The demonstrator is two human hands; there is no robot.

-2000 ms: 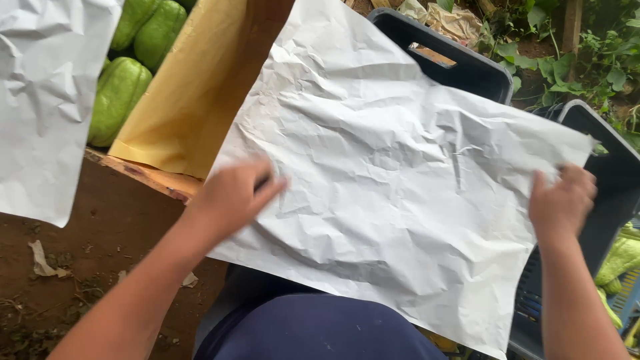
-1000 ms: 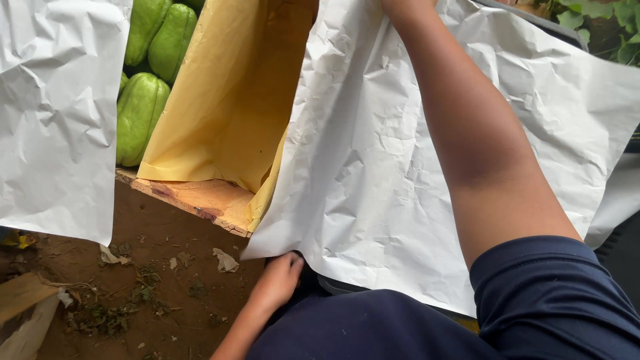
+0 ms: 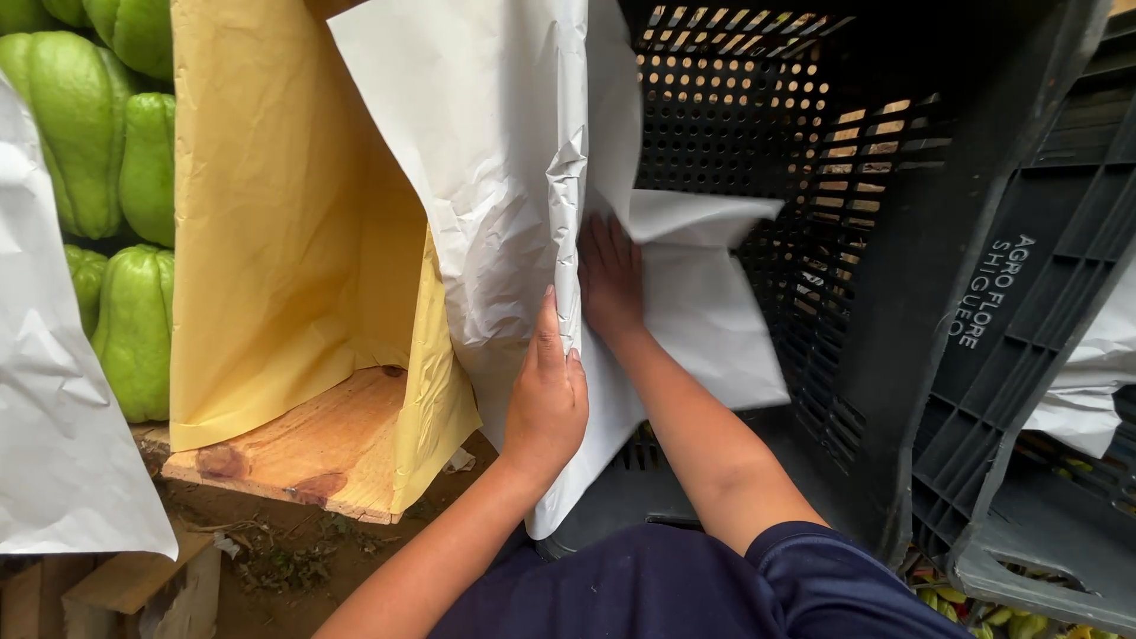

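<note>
A large white paper sheet [image 3: 497, 177] hangs over the side wall of a black plastic crate [image 3: 887, 293], part outside and part down inside it. My left hand [image 3: 548, 404] grips the folded paper at the crate's rim, fingers pointing up along the fold. Inside the crate, my right hand [image 3: 612, 280] lies against the paper with its fingers extended, the fingertips in shadow. To the left of the sheet stands a wooden box [image 3: 293, 444] lined with yellow paper [image 3: 266, 222].
Green chayotes [image 3: 75, 133] fill a container at the far left, with another white sheet [image 3: 62, 373] hanging beside them. A second black crate [image 3: 1047, 524] with white paper stands at the right. Wooden pieces [image 3: 133, 577] lie lower left on bare soil.
The white sheet, earlier spread across the crate, is now folded over its side wall and partly inside. My right hand has moved down into the crate. The view has shifted and sits closer.
</note>
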